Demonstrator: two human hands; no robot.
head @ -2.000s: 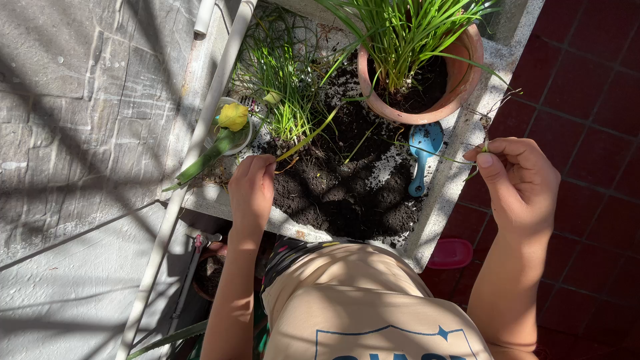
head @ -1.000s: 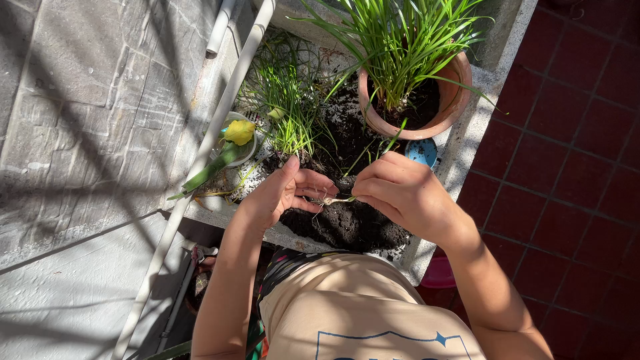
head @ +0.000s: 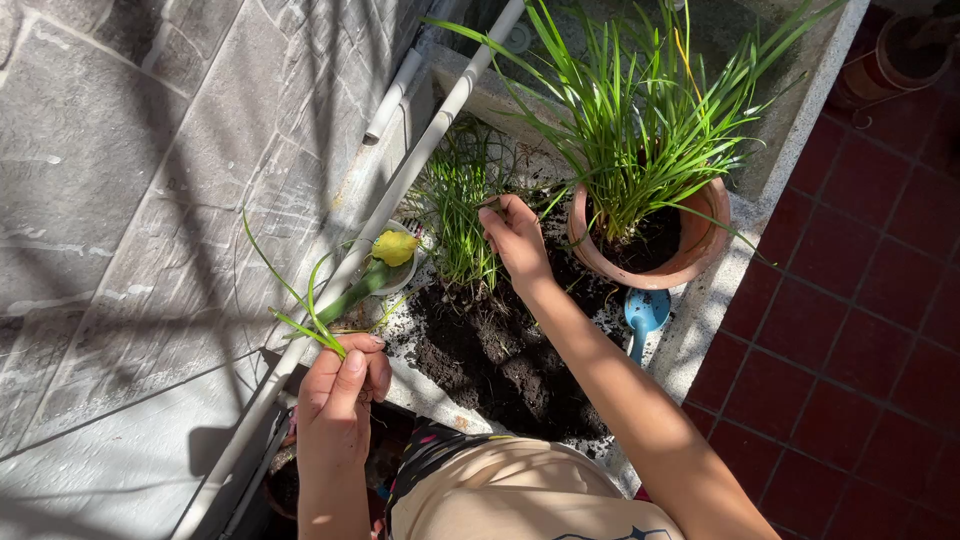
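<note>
My left hand (head: 341, 386) pinches a small green seedling (head: 313, 319) with thin leaves and fine roots, in front of the white pipe. My right hand (head: 514, 229) is over the clump of grassy plants (head: 463, 217), its thumb and fingertips together on a small dark bit that I cannot identify. The clump lies with its bulbs and roots showing beside a heap of dark soil (head: 525, 375). Right of it stands a terracotta pot (head: 652, 274) of long-leaved grassy plants (head: 637, 150). A blue hand scoop (head: 646, 309) lies just below the pot.
A white pipe (head: 442, 112) runs slantwise along the left edge of the concrete basin (head: 697, 337). By it sits a white container (head: 397, 277) with a yellow leaf or flower (head: 395, 247) on it. Red floor tiles (head: 817, 360) lie to the right, with another pot (head: 892, 60) at the top right.
The hands were together over the soil one second ago. My left hand has moved left with the seedling in it; my right hand has moved up to the clump. The view has shifted.
</note>
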